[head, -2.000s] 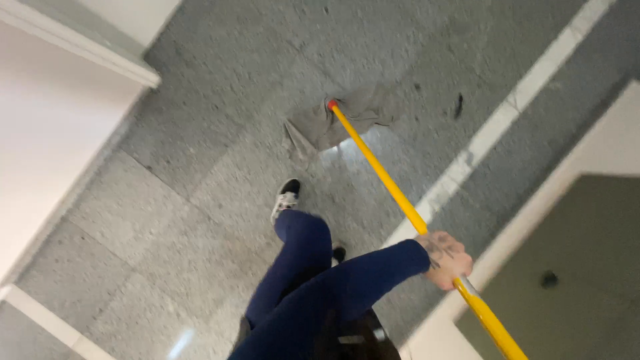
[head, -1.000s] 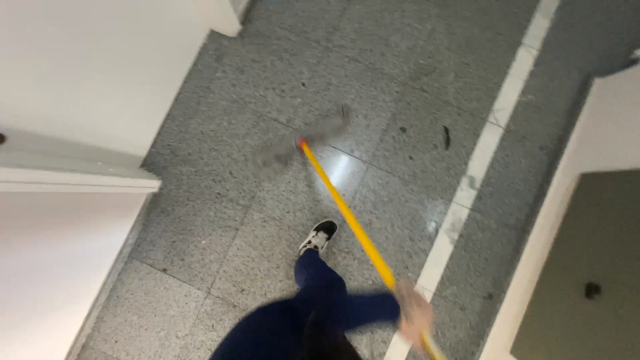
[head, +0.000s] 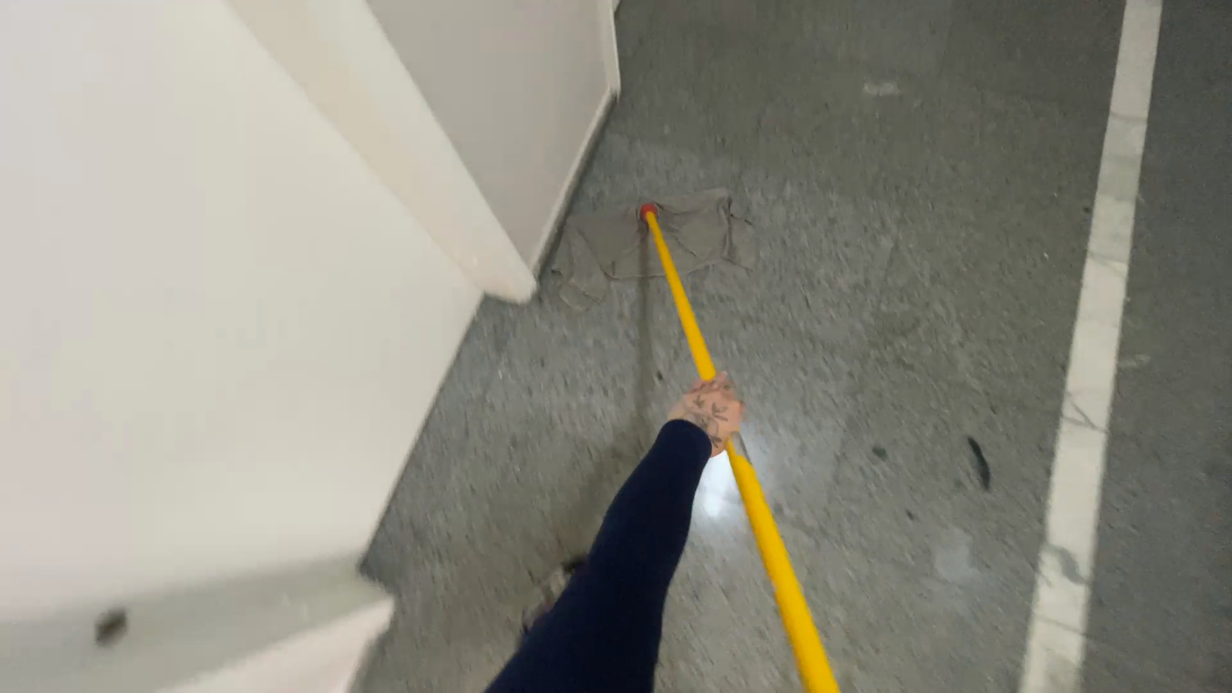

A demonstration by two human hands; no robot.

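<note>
My left hand, at the end of a dark blue sleeve, is closed around a yellow pole. The pole slants from the lower right edge up to a red joint at its far end. Under that joint a grey-brown cloth lies spread and creased on the floor, its left end close to the wall's foot. The head beneath the cloth is hidden. My right hand is out of view, as is the near end of the pole.
White walls with a projecting corner stand at the left. A white stripe runs along the speckled grey floor at the right, with a dark mark beside it. Part of a shoe shows behind the sleeve.
The view has shifted toward the left wall. The cloth, out on the floor before, is now beside the wall corner. My left hand has stayed on the pole.
</note>
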